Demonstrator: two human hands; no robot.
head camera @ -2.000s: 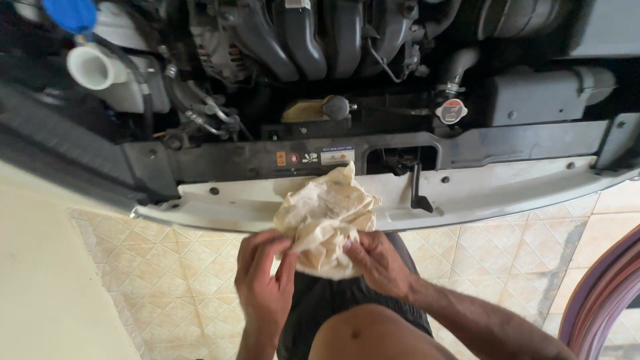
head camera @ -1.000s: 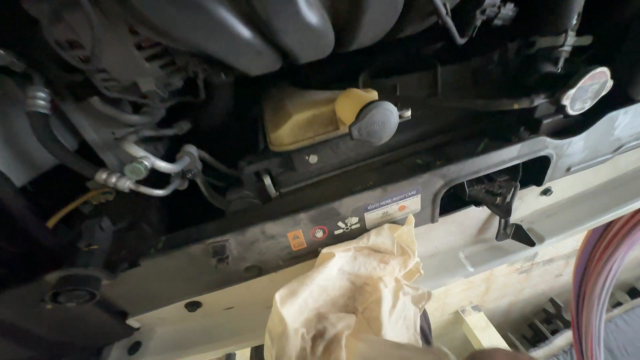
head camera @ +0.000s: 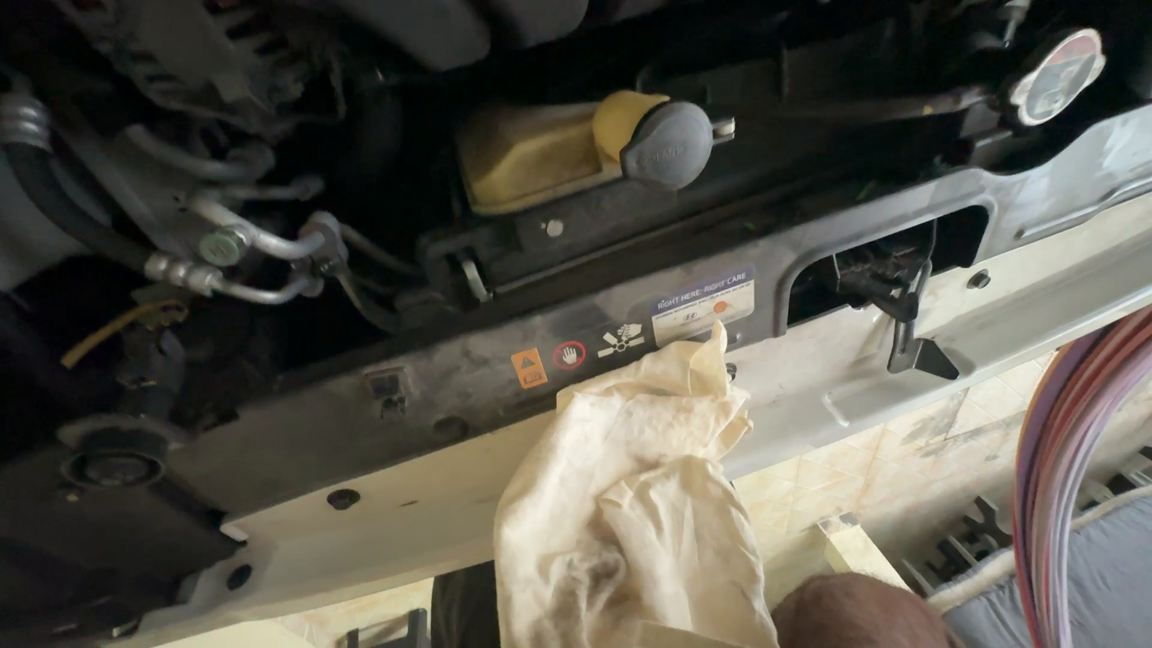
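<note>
A crumpled cream cloth (head camera: 630,504), darkly smudged low down, rises from the bottom edge against the car's front panel (head camera: 297,387). Its upper tip touches or overlaps a white and blue sticker (head camera: 705,304). Neither of my hands shows; whether one is behind or under the cloth is hidden. A rounded patch of bare skin (head camera: 855,616) lies right of the cloth at the bottom edge, and I cannot tell which body part it is. Above the panel sits a yellowish plastic reservoir (head camera: 531,157) with a grey cap (head camera: 670,146), closed.
A radiator cap (head camera: 1057,76) is at the upper right. The hood latch (head camera: 891,288) sits in a panel opening. Metal pipes (head camera: 261,238) run at the left. At the right hang bundled purple and red strands (head camera: 1071,468), beside a grey cushion (head camera: 1089,576).
Two seconds ago both hands held the cloth in front of the car; now neither is visible. The view has moved much closer to the engine bay.
</note>
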